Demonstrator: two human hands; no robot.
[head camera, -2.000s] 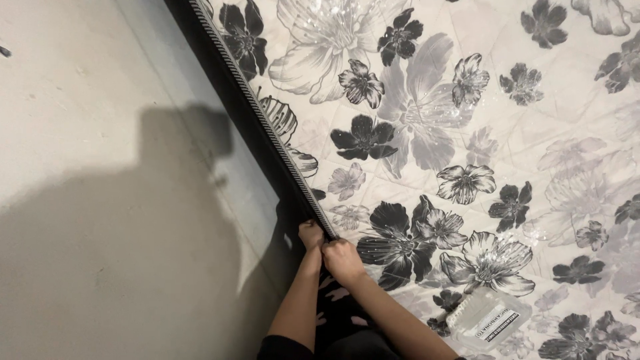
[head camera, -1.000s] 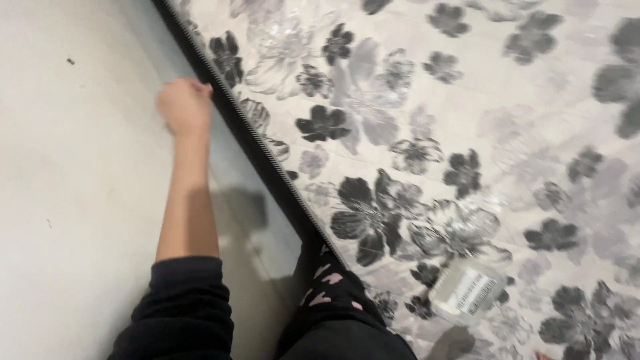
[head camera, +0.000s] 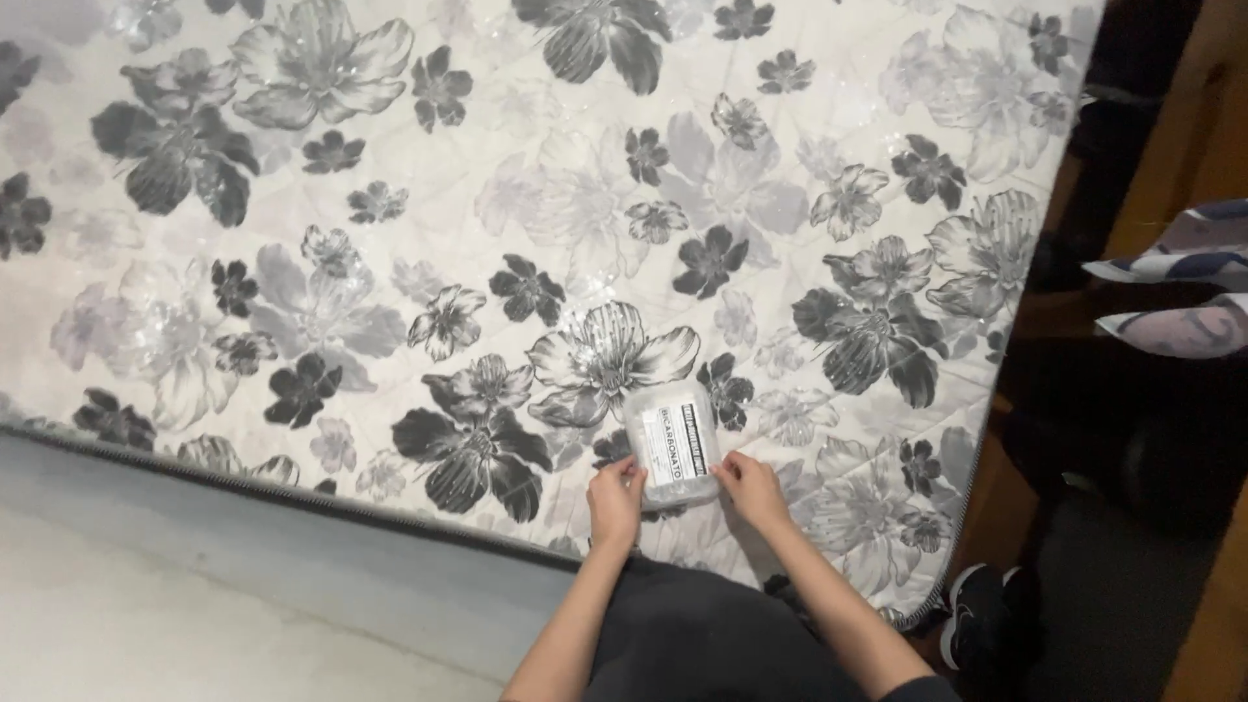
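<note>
A clear plastic container (head camera: 671, 444) with a printed label and pale contents lies on a mattress (head camera: 585, 263) covered in grey, black and lilac flowers. My left hand (head camera: 616, 502) pinches the container's left edge near its lower corner. On the opposite side, the fingers of my right hand (head camera: 753, 487) are at its right edge. Both hands are close to the mattress's near side, which is trimmed with dark piping.
Pale wall or floor surface (head camera: 195, 575) runs along the mattress's lower left side. Beyond the right edge are dark sneakers (head camera: 975, 609) on the floor, patterned fabric items (head camera: 1175, 283) and brown wooden parts (head camera: 1209, 585).
My hands, together at the mattress edge two seconds ago, are now at either side of the container. The view has swung far to the right, bringing the mattress corner into sight.
</note>
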